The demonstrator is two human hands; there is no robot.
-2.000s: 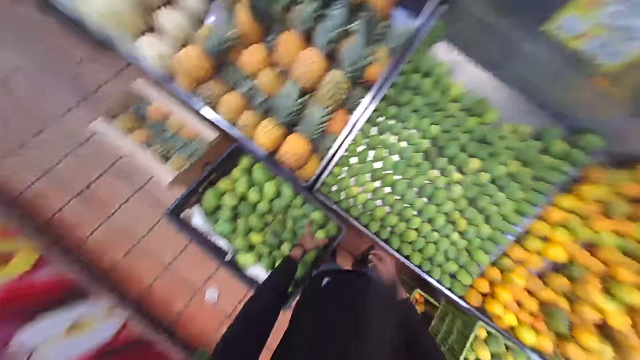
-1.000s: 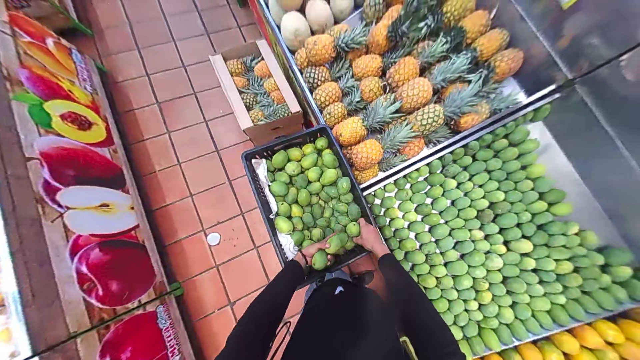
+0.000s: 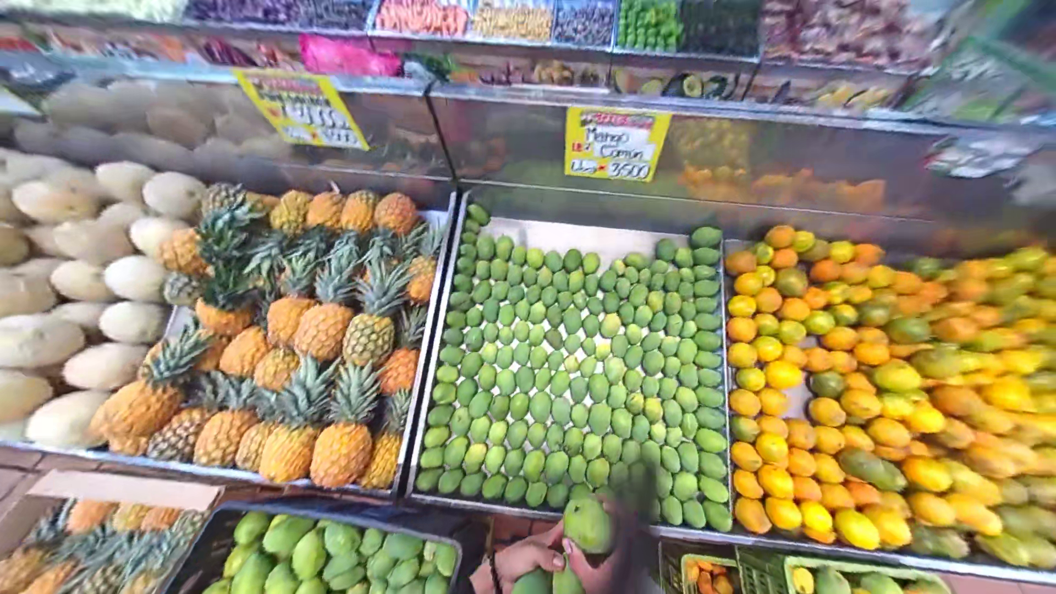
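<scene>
Both hands are low in the view, between the black crate and the front edge of the mango bin. My right hand [image 3: 590, 561] holds a green mango [image 3: 587, 525]. Close beside it on the left, my left hand [image 3: 521, 558] is on more green mangoes [image 3: 535, 582], partly cut off by the lower edge of the view. Behind the hands, green mangoes [image 3: 540, 406] lie in rows in the display bin [image 3: 561, 235]. To the left stands a black plastic crate [image 3: 445, 528] full of green mangoes [image 3: 309, 554].
Pineapples [image 3: 322, 330] and pale melons [image 3: 136, 278] fill the bins at left; orange and yellow fruit [image 3: 858, 404] lies at right. A cardboard box [image 3: 124, 488] of pineapples stands at lower left, green crates [image 3: 763, 569] at lower right. Price signs [image 3: 617, 144] hang on the back panel.
The view has swung up from the crate toward the bins. My hands were in the crate among the mangoes one second ago; now they are right of it, with mangoes in them.
</scene>
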